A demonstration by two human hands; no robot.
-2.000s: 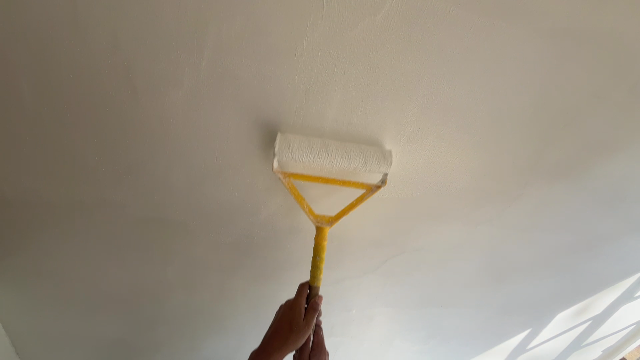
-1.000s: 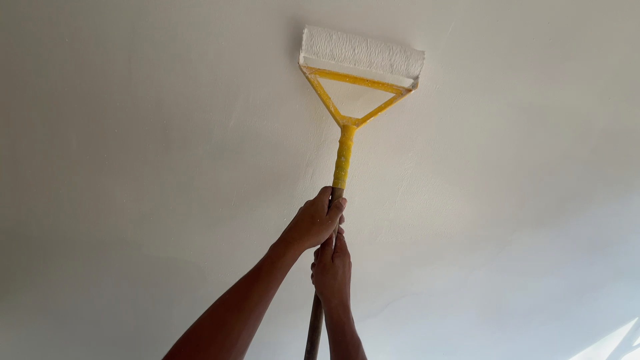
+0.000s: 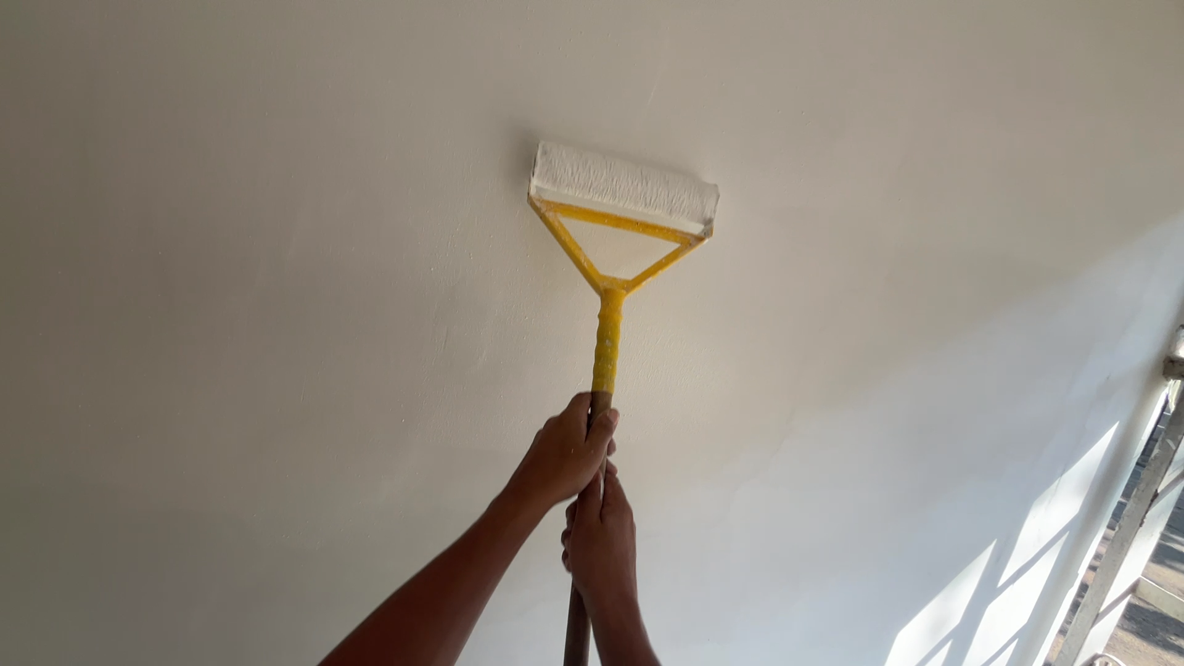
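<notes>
A paint roller with a white, paint-laden sleeve (image 3: 624, 185) rests against a pale wall surface (image 3: 277, 277). Its yellow triangular frame (image 3: 606, 218) narrows into a yellow handle (image 3: 607, 342), joined to a dark pole (image 3: 577, 620). My left hand (image 3: 569, 449) is closed around the pole just below the yellow handle. Directly beneath it, my right hand (image 3: 601, 536) grips the same pole, the two hands nearly touching. The roller leans slightly, its right end lower than its left. Palms and parts of the pole are hidden by the fingers.
At the right edge stands a light-coloured frame (image 3: 1124, 546) beside an opening, with sunlit ground (image 3: 1152, 629) visible through it. Bright patches of sunlight (image 3: 1045, 518) with shadow bars fall on the lower right of the wall.
The view has shifted noticeably. Between the first and second frames the roller and both hands rose in the view; since then they have come lower in it. Both hands have kept their hold.
</notes>
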